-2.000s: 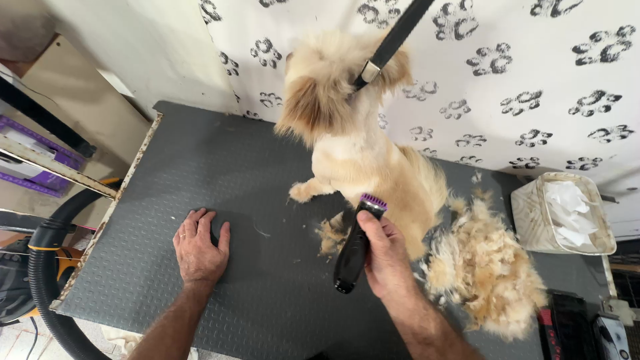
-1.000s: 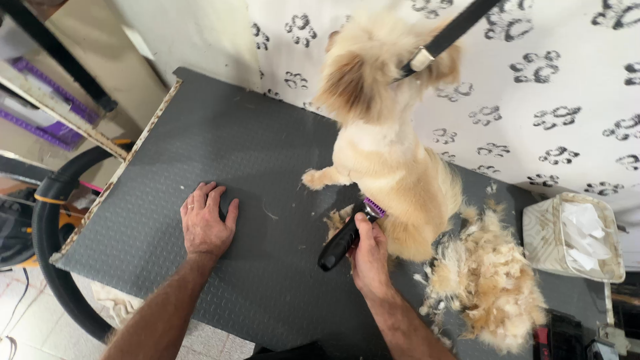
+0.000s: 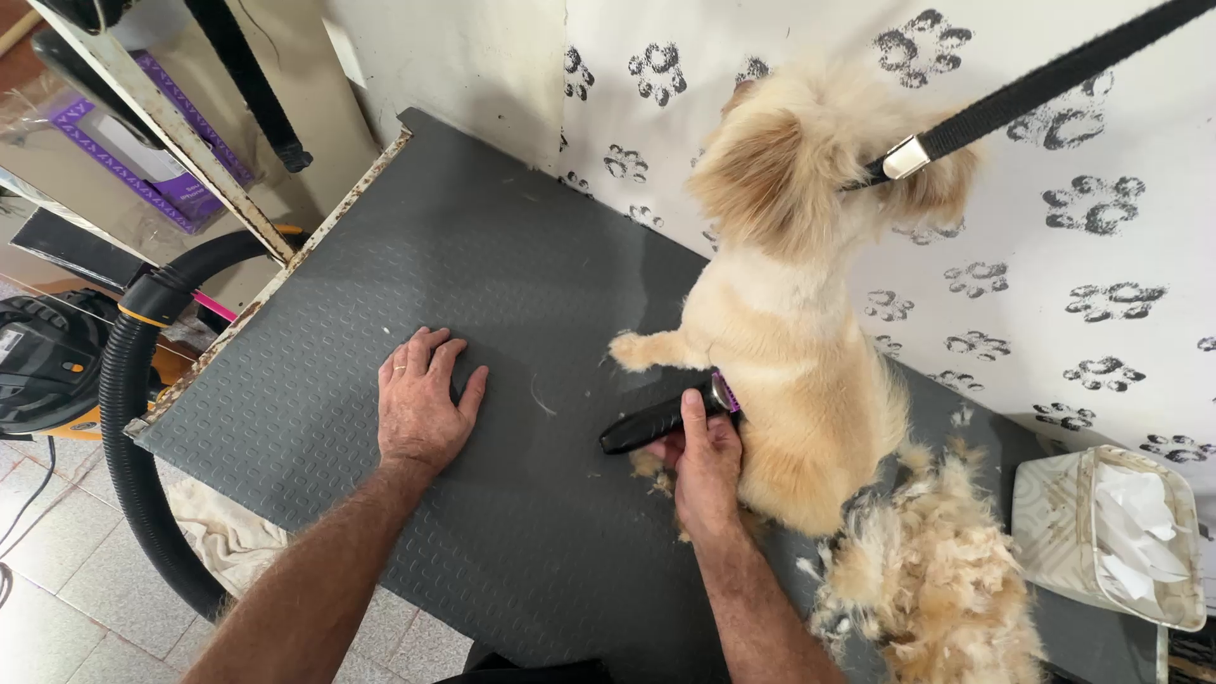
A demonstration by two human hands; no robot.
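A small cream and tan dog [image 3: 798, 351] sits on a black textured grooming table [image 3: 532, 532], its head turned away. My right hand [image 3: 708, 465] holds a black electric hair clipper [image 3: 655, 425], whose purple blade end [image 3: 727, 391] is against the dog's left side, behind the outstretched front leg. My left hand [image 3: 427, 394] rests palm down on the table with its fingers apart, holding nothing. A black strap [image 3: 1054, 81] with a metal clasp [image 3: 905, 159] runs to the dog's neck. Small tufts of cut fur [image 3: 651, 465] lie beside my right hand.
A big heap of cut fur [image 3: 950, 579] lies behind the dog. A basket [image 3: 1054, 522] of white paper stands at the right corner. A paw-print wall [image 3: 1016, 237] borders the far side. A black ribbed hose [image 3: 128, 427] curves past the table's rusty left edge.
My right hand has brought the clipper's blade end against the dog's side, and the clipper now lies flatter. My left hand has stayed on the table. The view has shifted.
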